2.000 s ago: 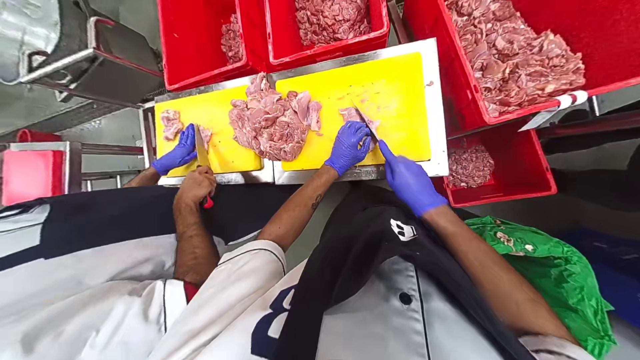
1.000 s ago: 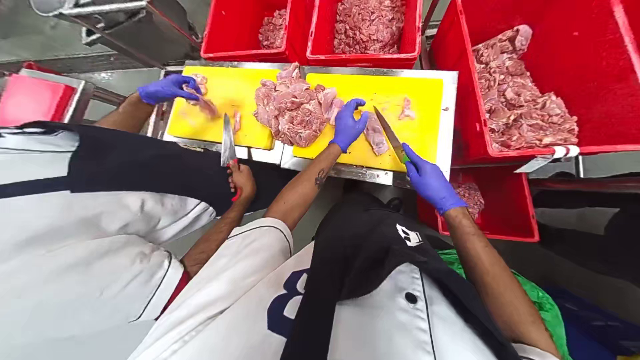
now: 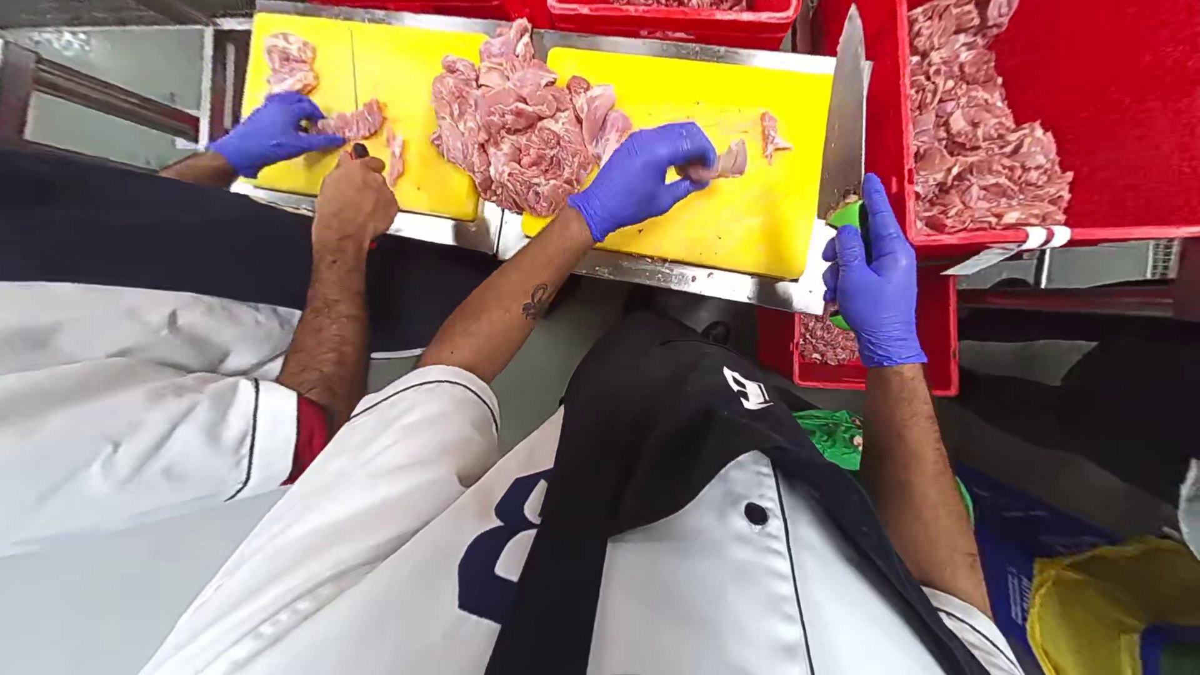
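Observation:
My left hand [image 3: 647, 178], in a blue glove, pinches a small strip of raw meat [image 3: 727, 160] above the yellow cutting board [image 3: 694, 230]. Another small scrap [image 3: 772, 137] lies toward the board's right side. Past the board's right edge, my gloved right hand [image 3: 874, 277] grips the green handle of a knife [image 3: 847, 108], its blade pointing away from me. To the left of my left hand, a large pile of raw meat pieces [image 3: 520, 122] spans the gap between two yellow boards.
At the left board [image 3: 422, 56], a co-worker's gloved hand [image 3: 272, 136] touches meat, while their bare hand [image 3: 352, 202] holds a knife. Red crates of meat stand behind [image 3: 675, 21] and at right [image 3: 1125, 122]. A smaller red crate [image 3: 940, 337] sits lower, near a green bag [image 3: 830, 436].
My right hand and the knife have moved right, off the board. A larger meat piece lay beside my left hand one second ago; now that hand pinches a small strip.

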